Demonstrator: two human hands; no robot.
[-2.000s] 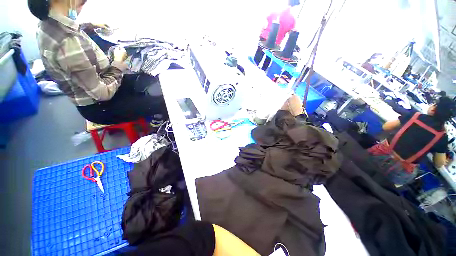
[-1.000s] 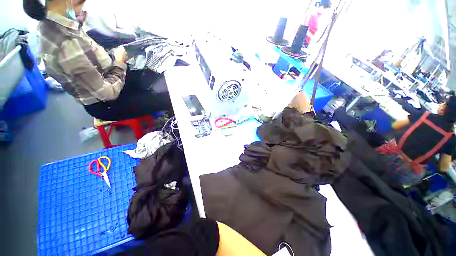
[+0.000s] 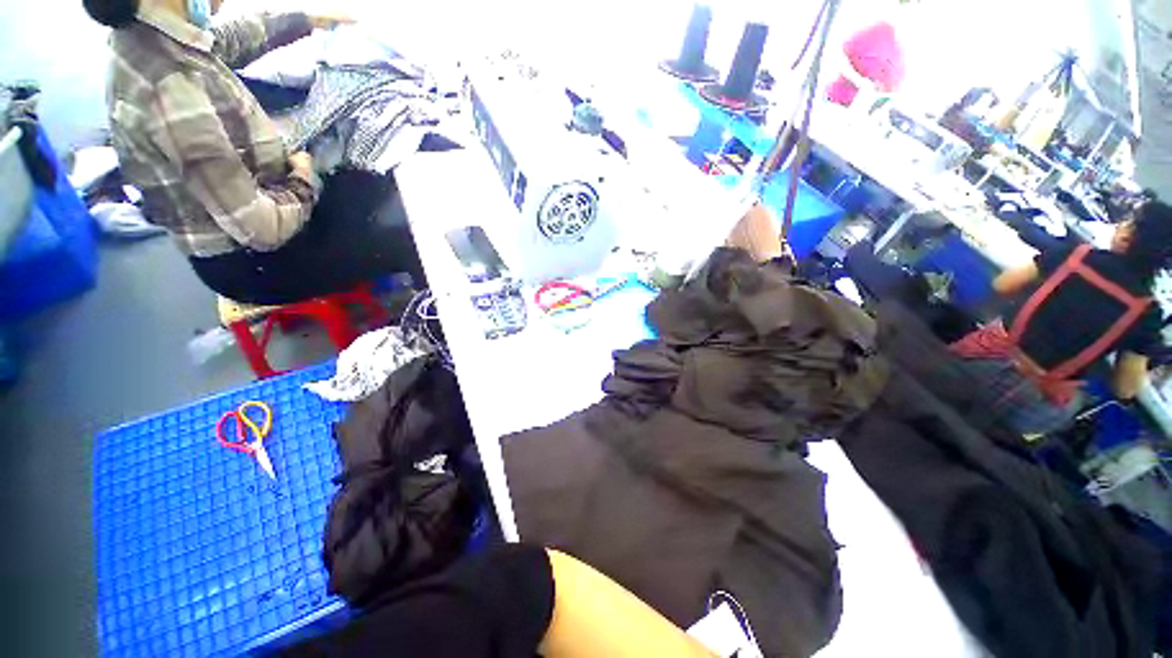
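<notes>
A dark brown-black garment piece [image 3: 681,508] lies flat on the white table in front of me. A crumpled bundle of the same cloth [image 3: 771,341] sits at its far end. A small white slip [image 3: 728,630] with a thin dark loop lies on the cloth at the bottom edge of the picture. A bare forearm with a black sleeve reaches in from the bottom; its hand is cut off by the picture's edge. My other hand is not in view either.
Scissors with red and yellow handles [image 3: 244,428] lie on a blue grid-like crate [image 3: 180,527] at left, beside dark cloth [image 3: 399,527]. Red-handled scissors [image 3: 562,298], a calculator [image 3: 497,310] and a phone [image 3: 473,249] lie on the table. Other workers sit at left and right.
The view shifts slightly. The seated person at left has one arm stretched out farther. The cloth and the bare forearm look nearly the same.
</notes>
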